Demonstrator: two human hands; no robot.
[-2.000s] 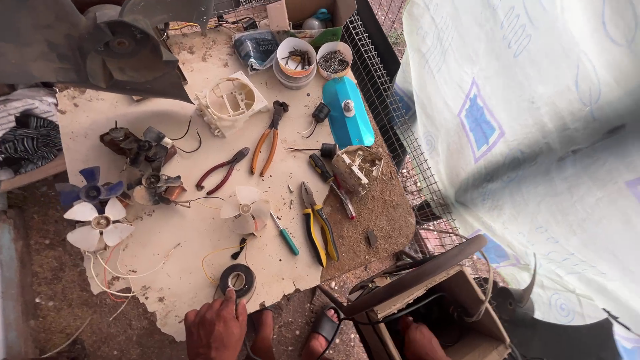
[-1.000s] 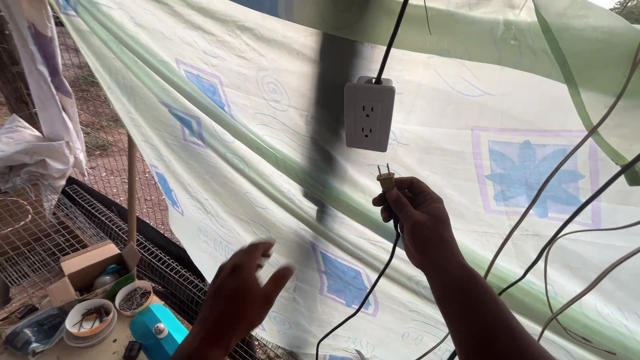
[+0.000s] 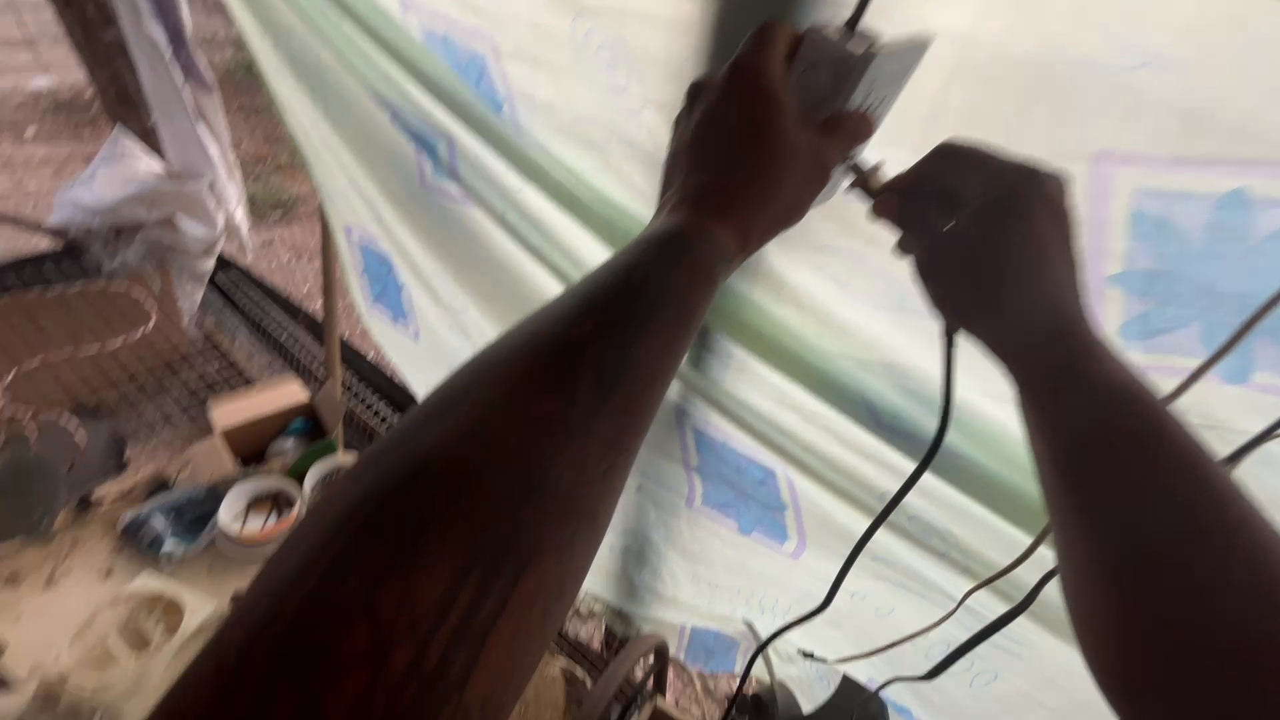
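Note:
My left hand (image 3: 745, 140) grips the white outlet box (image 3: 885, 80), which hangs from a black cable at the top of the head view and is turned partly side-on. Close to the box's lower edge, my right hand (image 3: 975, 235) holds a power plug (image 3: 866, 180) between thumb and fingers. Blur hides whether the prongs touch the sockets. From under my right hand the plug's black cord (image 3: 915, 480) runs down to the bottom edge.
A pale patterned cloth (image 3: 560, 240) hangs behind both hands. Loose cables (image 3: 985, 590) cross the lower right. At lower left, a table holds a white tub (image 3: 258, 510), an open cardboard box (image 3: 258, 410) and a white plastic part (image 3: 140, 620), beside wire mesh (image 3: 190, 350).
My left hand was free a second ago and now grips the outlet box, which has turned. My right hand has brought the plug up beside it. The view has swung up from the table since the first frame.

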